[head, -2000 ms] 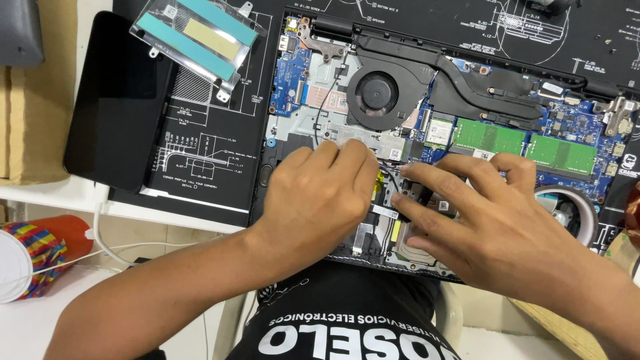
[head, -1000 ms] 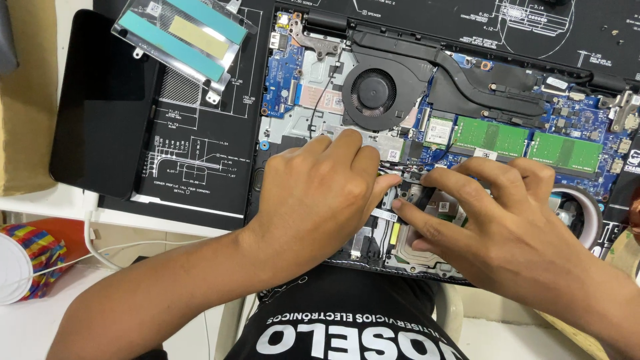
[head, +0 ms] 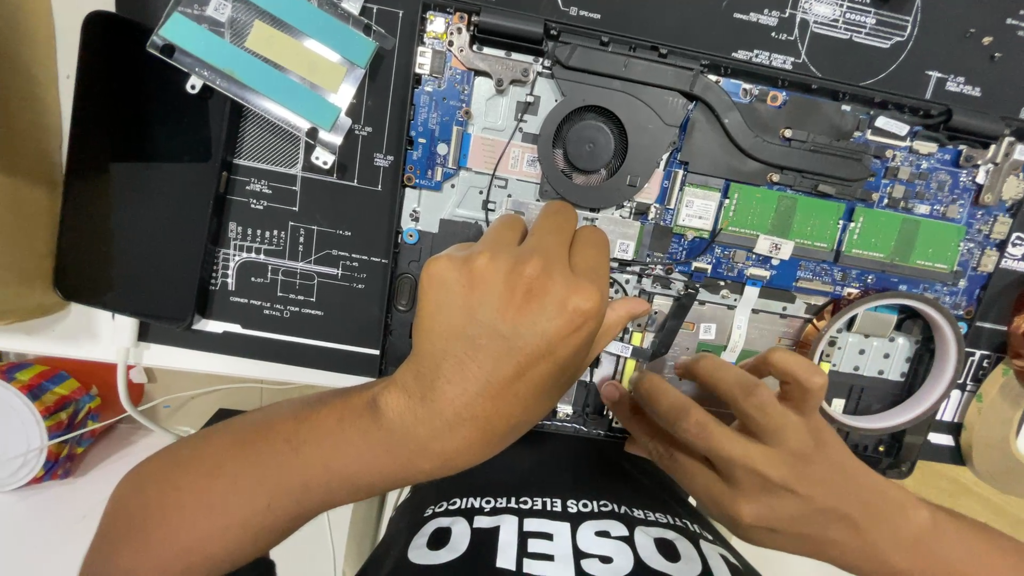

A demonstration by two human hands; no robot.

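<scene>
An opened laptop [head: 488,128] lies with its insides exposed, showing a round cooling fan [head: 590,146], two green memory modules [head: 782,218] and a blue circuit board. Over its lower middle rests my left hand [head: 512,328], fingers bent down and thumb pointing right; what its fingertips touch is hidden beneath it. To its right, my right hand [head: 736,432] has its fingers spread and bent over the laptop's near edge, with nothing visible held. Between the hands run a black ribbon cable [head: 674,322] and strips of yellow tape. A white ribbon cable [head: 742,322] lies just above my right fingers.
A roll of tape [head: 948,360] stands on the laptop's right corner, and another tape roll [head: 992,432] is at the right edge. A black smartphone [head: 144,160] and a metal bracket with teal strips [head: 264,68] lie at left on the printed black mat [head: 336,328]. A white cable [head: 128,392] hangs nearby.
My right hand has moved down toward the laptop's near edge, uncovering the black and white ribbon cables. My left hand stays over the same part of the laptop.
</scene>
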